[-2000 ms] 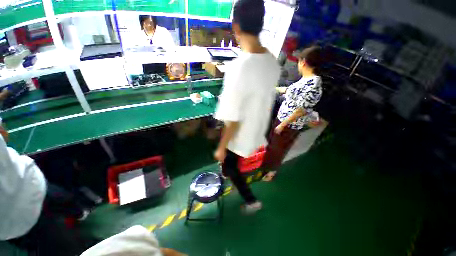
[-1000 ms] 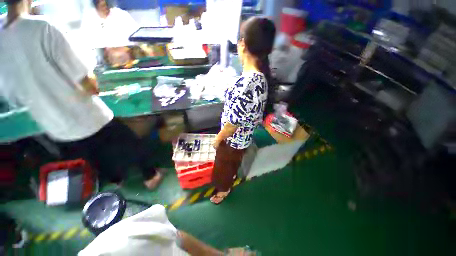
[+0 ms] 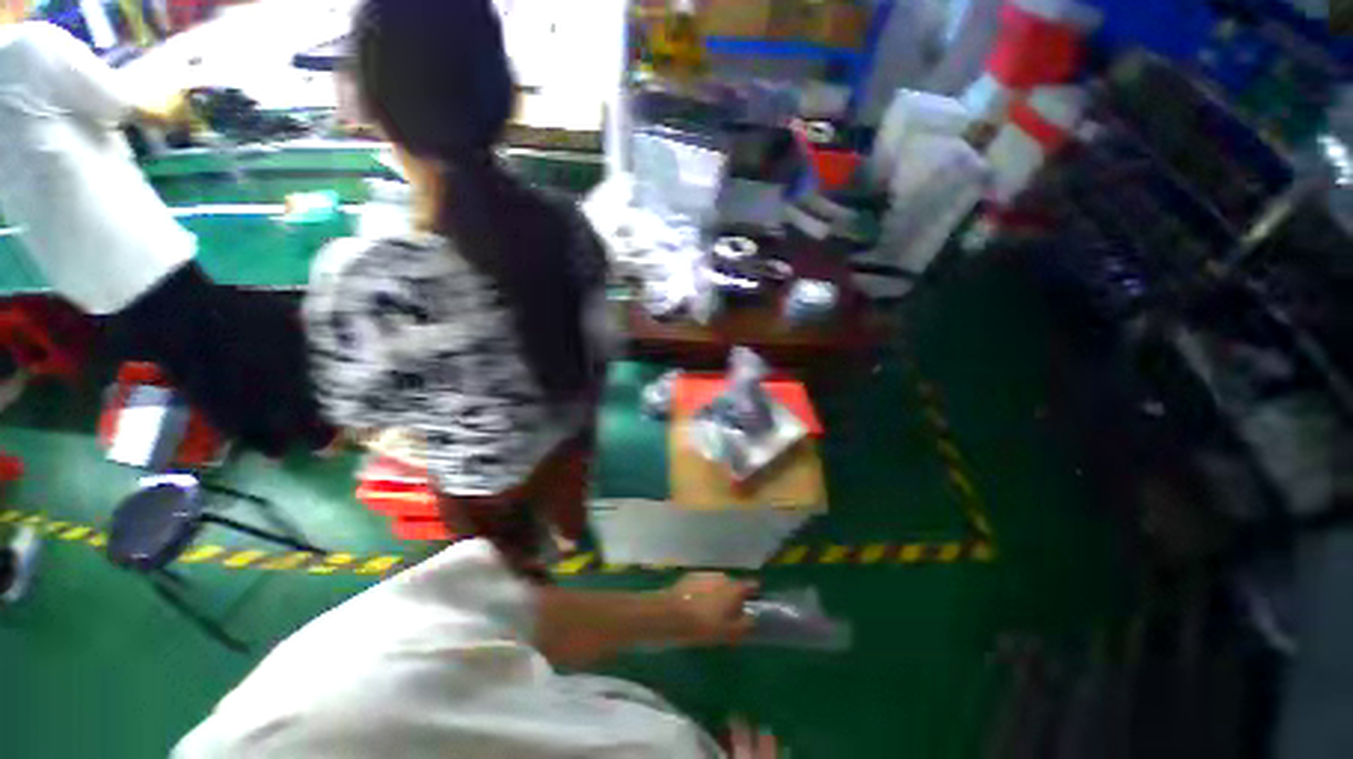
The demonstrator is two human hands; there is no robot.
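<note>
My left hand [image 3: 715,608] reaches out from a white sleeve at the lower middle. It is closed on a clear packet [image 3: 798,620], thin and shiny, which sticks out to the right over the green floor. Its contents are blurred. My right hand [image 3: 752,740] shows only as blurred fingers at the bottom edge, cut off by the frame; whether it holds anything cannot be told.
A person in a black-and-white patterned top [image 3: 453,341] stands close ahead. A carton [image 3: 749,482] bears a red tray with bagged items. A black round stool [image 3: 156,519] stands left. Yellow-black tape [image 3: 905,553] crosses the floor. A person in white leans at the line.
The view has swung right and come closer to the patterned top and the carton. My left hand and the packet now show more fully; my right fingers have come into view.
</note>
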